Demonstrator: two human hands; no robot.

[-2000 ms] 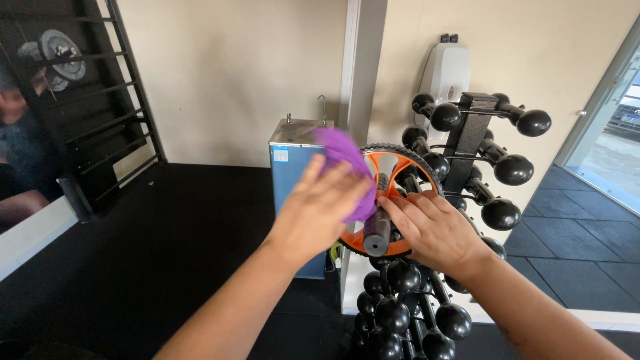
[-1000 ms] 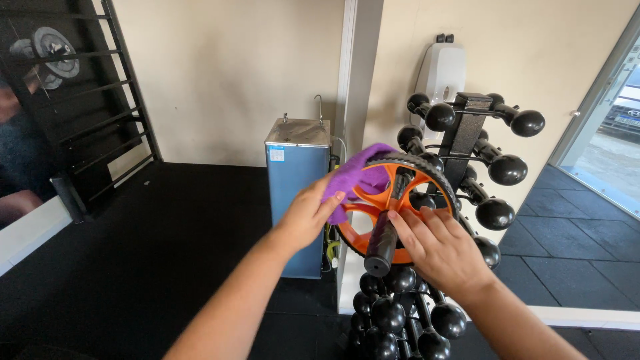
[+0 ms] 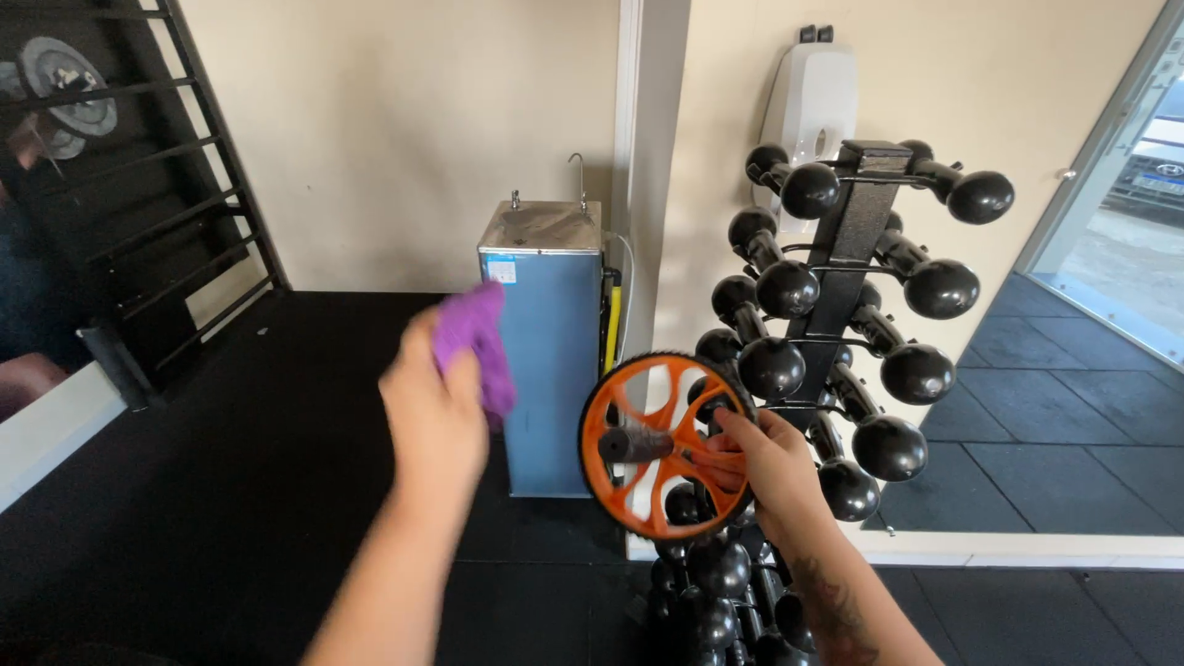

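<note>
A crumpled purple cloth is gripped in my left hand, raised in front of the blue water cooler and apart from the wheel. My right hand holds an orange ab roller wheel by its right side, with the fingers on the spokes and rim. The wheel has a black tread around its edge, and its face is turned toward me. One dark handle sticks out from the hub, pointing left and toward me. My left hand is slightly blurred.
Behind the wheel stands a black rack with several round-headed dumbbells. A blue water cooler with a metal top is against the wall. Wall bars are at the left, a white dispenser above the rack, and a mirror at the right.
My left hand and the purple cloth have moved left, away from the wheel. My right hand has shifted to the wheel's right side, and the wheel has turned so its handle points left.
</note>
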